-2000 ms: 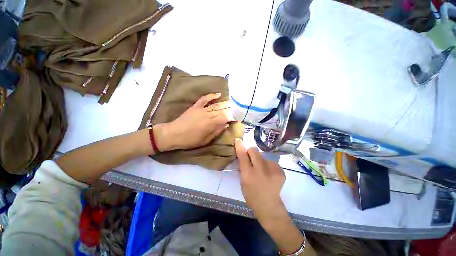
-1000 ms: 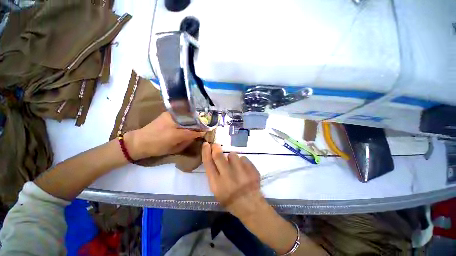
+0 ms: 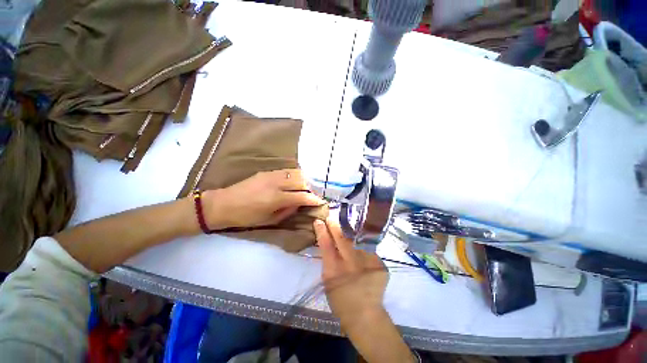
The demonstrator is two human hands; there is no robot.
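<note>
A brown fabric panel with a pale zip-like line along its left edge lies flat on the white machine table, its right end by the needle area. My left hand lies on the panel, fingertips at its right edge. My right hand pinches the panel's edge near the chrome guard of the sewing machine. The fingertips of both hands are close together. The needle and presser foot are hidden behind the guard.
A stack of brown panels lies at the upper left. Green and blue thread snips, a yellow-orange loop and a black flat box lie right of my right hand. A blue bin stands below the table edge.
The view has shifted, so the machine head now sits lower and further right than one second ago. Both hands remain at the panel's right edge, and more of the panel shows.
</note>
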